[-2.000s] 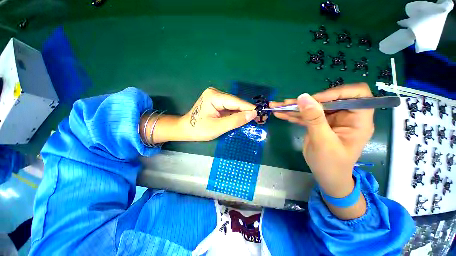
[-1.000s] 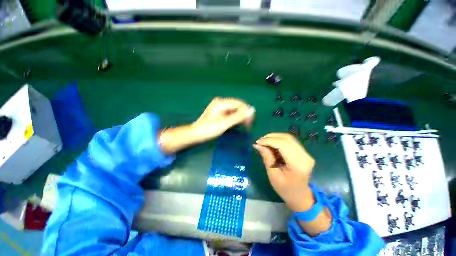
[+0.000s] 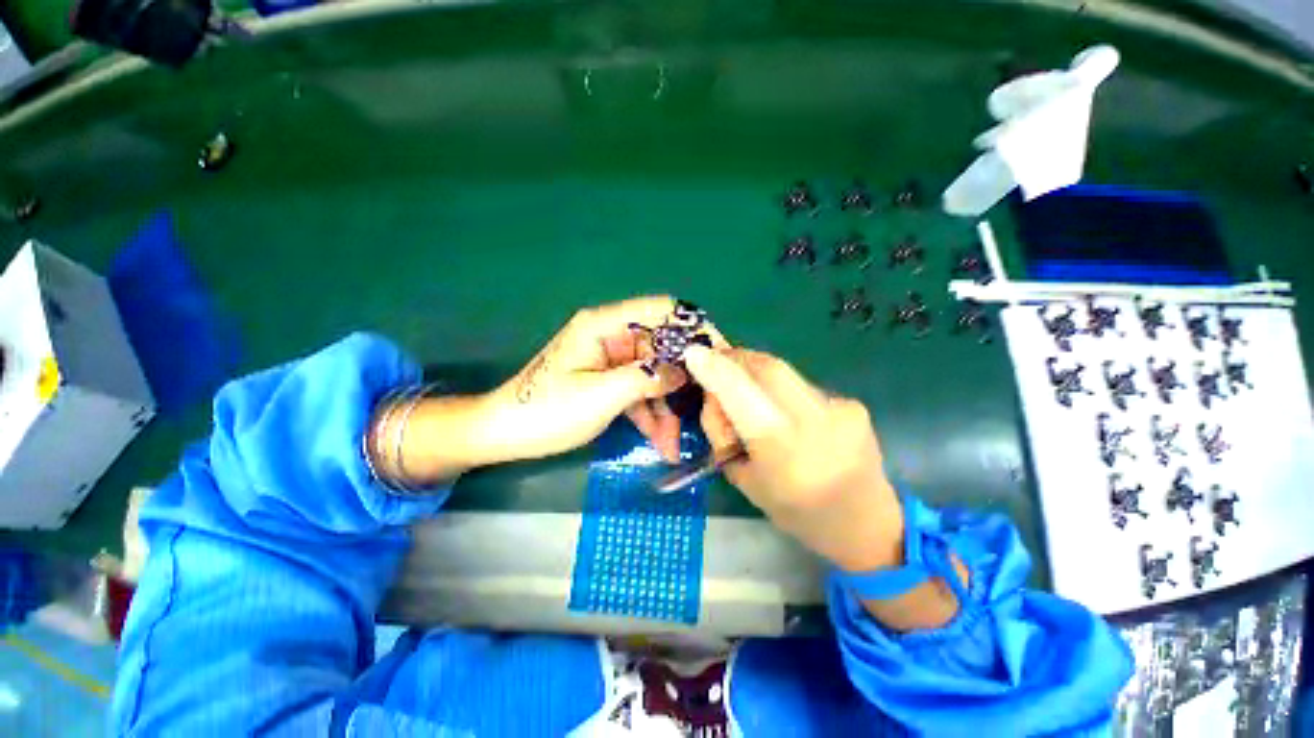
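My left hand [image 3: 584,387] holds a small black spidery part [image 3: 673,342] between its fingers, above the upper end of the blue perforated strip [image 3: 638,555]. My right hand [image 3: 800,440] meets it there, its fingertips against the part's right side. The grey metal tweezers [image 3: 699,470] are held in my right hand and stick out below its fingers, over the strip. A dark shape shows just under the part between the hands; I cannot tell what it is.
Rows of black spidery parts [image 3: 852,251] lie on the green bench [image 3: 476,188]. More lie on the white tray [image 3: 1074,526], with white sticks [image 3: 1138,293] along its top. Behind are a dark blue pad [image 3: 1124,235] and white glove-like shape [image 3: 1040,137]. A white-grey box [image 3: 101,389] stands left.
My hands were apart a second ago and are now together at the black part. The dark shiny lump beyond the rows no longer lies on the bench. The tweezers now show below my right hand.
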